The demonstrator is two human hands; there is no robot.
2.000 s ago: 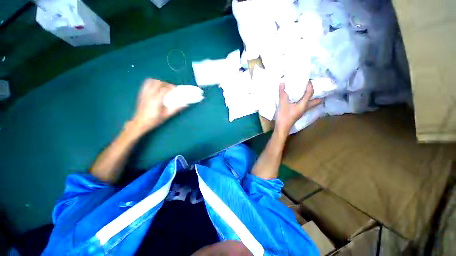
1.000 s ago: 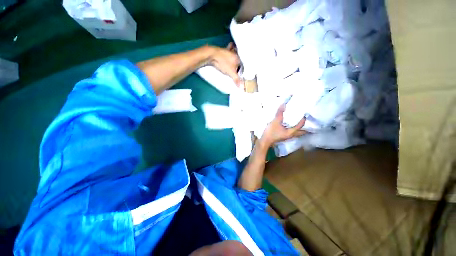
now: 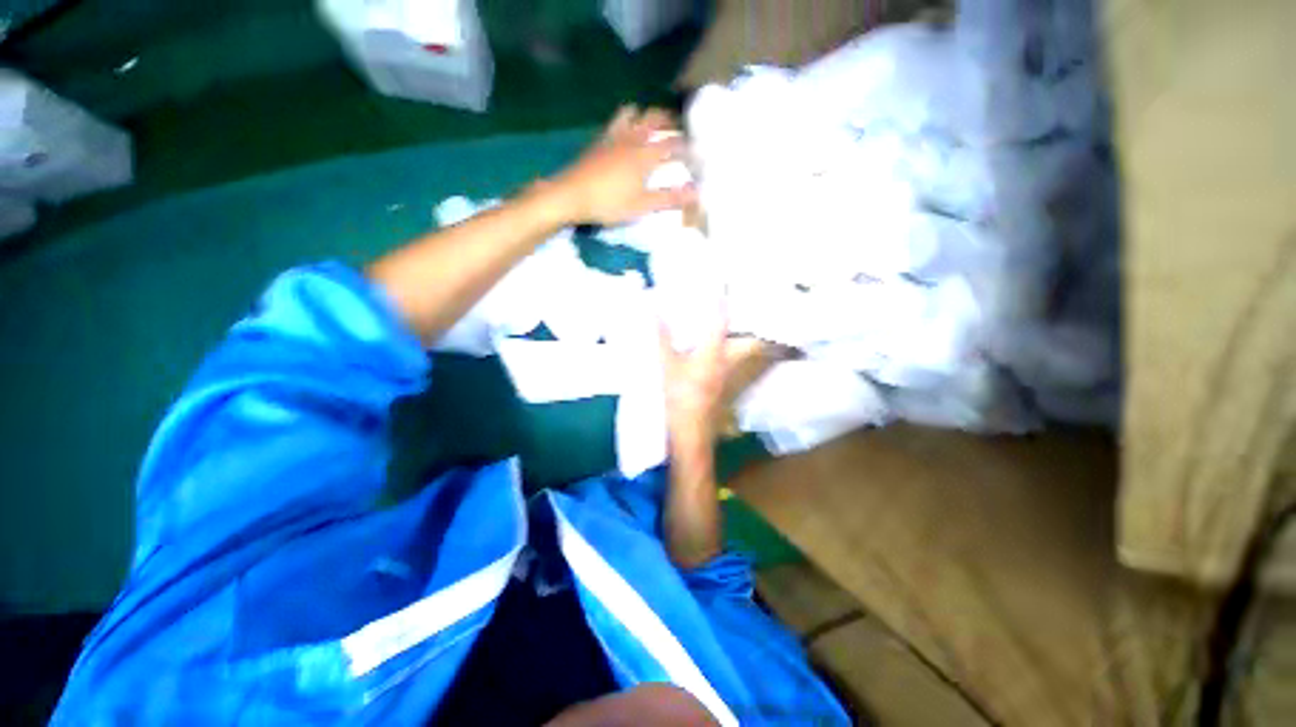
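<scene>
A large pile of white wrapped items [image 3: 881,242] fills the open brown carton at the right. Several loose white pouches [image 3: 562,367] lie on the green surface left of the pile. My left hand [image 3: 625,173] is at the pile's upper left edge, blurred, with white material at its fingers; whether it grips it is unclear. My right hand [image 3: 697,369] is at the pile's lower left edge, its fingers against white items and partly lost in glare; its grip cannot be told.
White cartons stand beyond the green surface [image 3: 185,355], one with a red mark [image 3: 427,54] and one at the far left [image 3: 57,142]. The large brown carton's flap [image 3: 1208,313] rises at the right. Smaller brown cartons [image 3: 881,668] are low at the right.
My right hand has moved left from the pile toward the loose pouches. My left hand remains near the pile's left edge. More white pouches show on the green surface. The background cartons have shifted right in view.
</scene>
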